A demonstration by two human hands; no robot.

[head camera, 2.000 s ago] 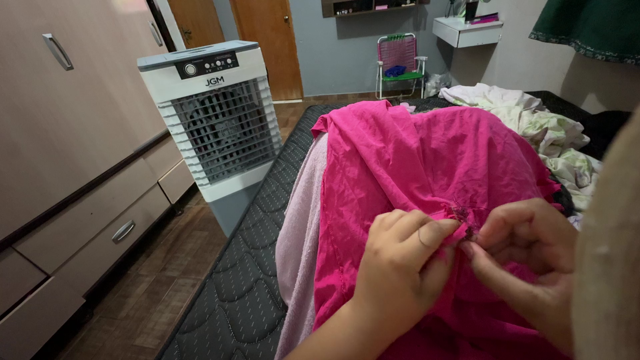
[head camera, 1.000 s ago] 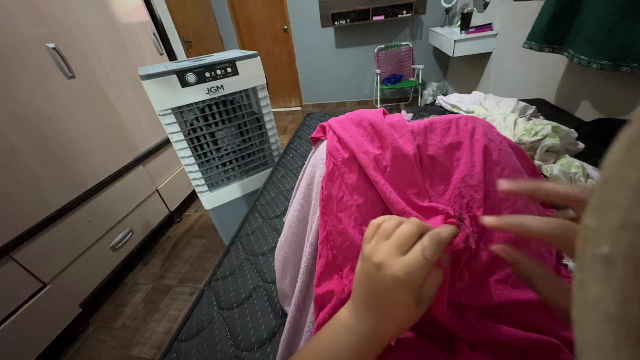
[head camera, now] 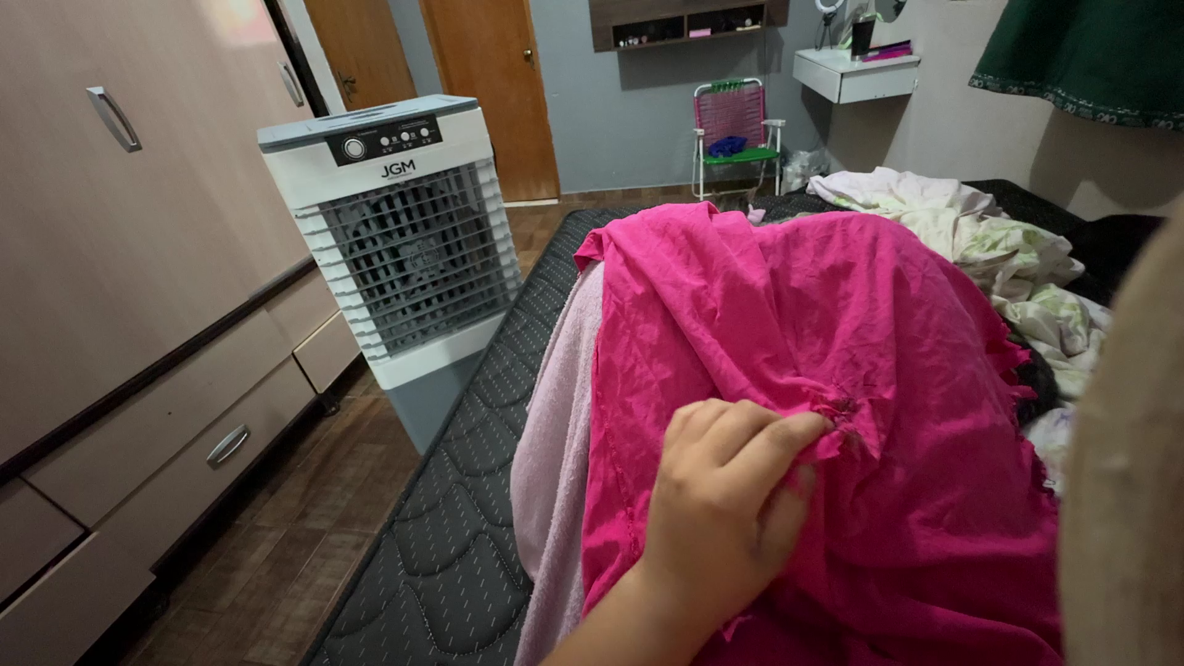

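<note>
A bright pink cloth lies draped over my lap area, on top of a pale pink towel. My left hand pinches a gathered fold of the pink cloth between thumb and forefinger. Just right of those fingertips, dark thread stitches pucker the fabric. Whether a needle is there cannot be seen. My right hand is out of view.
Beneath the cloths is a dark quilted mattress. An air cooler stands at its left, beside a wardrobe. Crumpled light bedding lies at the back right. A blurred beige object blocks the right edge.
My right hand was at the stitches beside my left hand, then moved away to the right with spread fingers, and is now out of view. My left hand has kept its pinch on the cloth.
</note>
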